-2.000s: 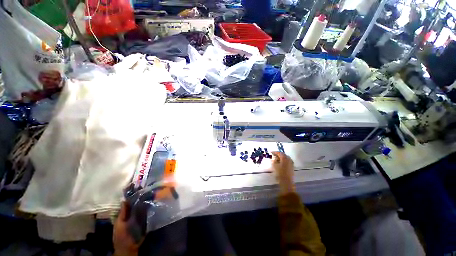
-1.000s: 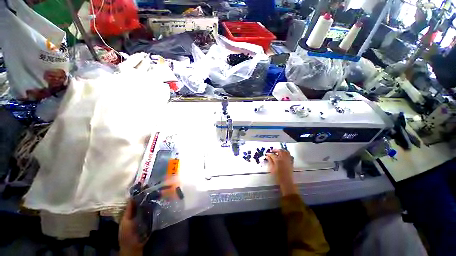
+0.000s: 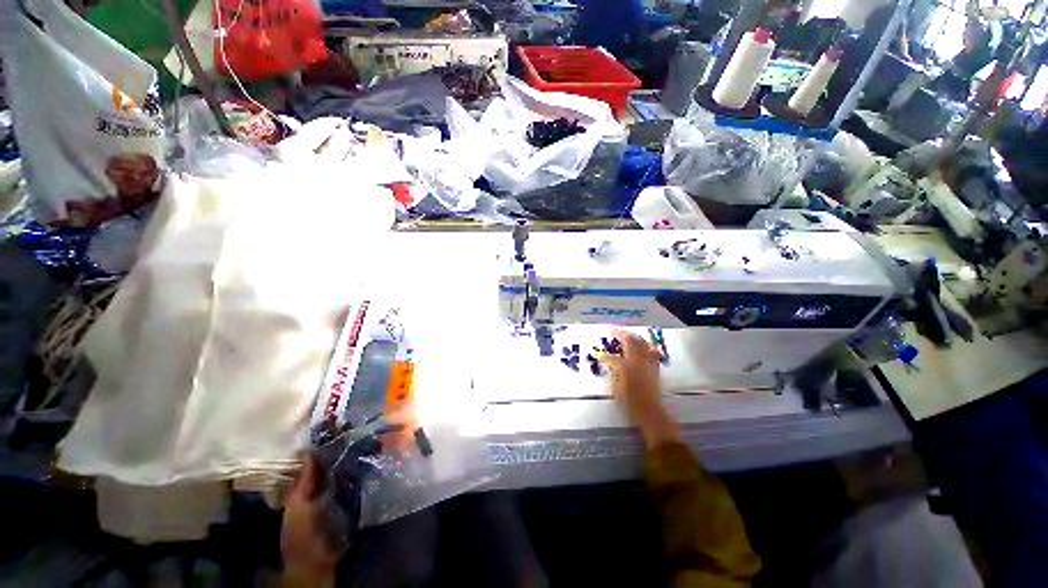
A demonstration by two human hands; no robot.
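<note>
Small dark trims point(image 3: 591, 356) lie in a loose cluster on the white machine bed, under the long white machine head point(image 3: 690, 276). My right hand point(image 3: 634, 365) reaches over the right side of the cluster, fingertips at the trims. Whether it pinches one cannot be told. My left hand point(image 3: 308, 517) holds a clear poly bag point(image 3: 420, 488) with dark contents at the table's front edge. A narrow white trim box point(image 3: 345, 362) with red lettering and an orange part point(image 3: 399, 385) lies just beyond the bag.
Cream garment pieces point(image 3: 190, 345) are heaped at left. A thin teal-dark tool point(image 3: 657, 342) stands beside my right fingers. Behind the machine are a white plastic bag point(image 3: 540, 167) with dark contents, a red basket point(image 3: 575, 78) and thread cones point(image 3: 745, 69). A printed white bag point(image 3: 98, 126) hangs at left.
My right hand has moved slightly left, further over the trims. My left hand still holds the bag, whose dark contents have shifted a little. The whole view has drifted slightly.
</note>
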